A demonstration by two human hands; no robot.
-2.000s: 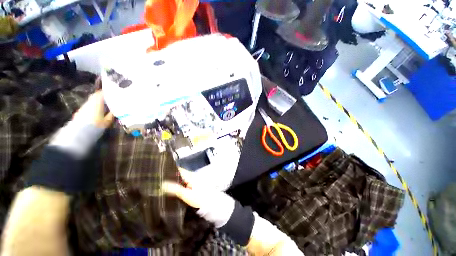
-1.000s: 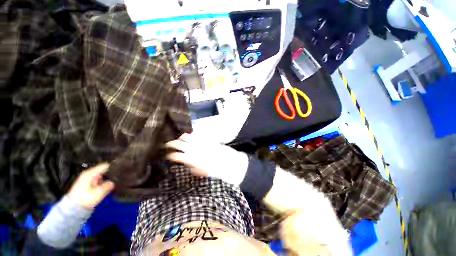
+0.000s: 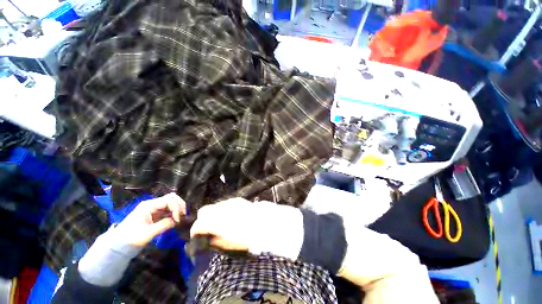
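A large heap of dark plaid garment cloth [image 3: 172,101] lies left of the overlock machine [image 3: 410,101]. Part of it reaches the needle area at the machine's left front. My left hand [image 3: 157,217] is beside a cloth edge, thumb and fingers close together at it. My right hand [image 3: 229,225] is closed on a bunched edge of the plaid cloth, just right of my left hand, above my checked apron [image 3: 267,276]. The fingertips of my right hand are partly hidden by the cloth and the hand itself.
Scissors with orange and yellow handles [image 3: 443,218] and a small clear box [image 3: 465,181] lie on the black surface right of the machine. An orange cloth [image 3: 410,38] hangs behind it. More plaid cloth [image 3: 74,228] and blue bins are at lower left.
The view has swung left, so the machine sits further right. My right hand has moved left across my lap with the cloth, and both hands are now close together.
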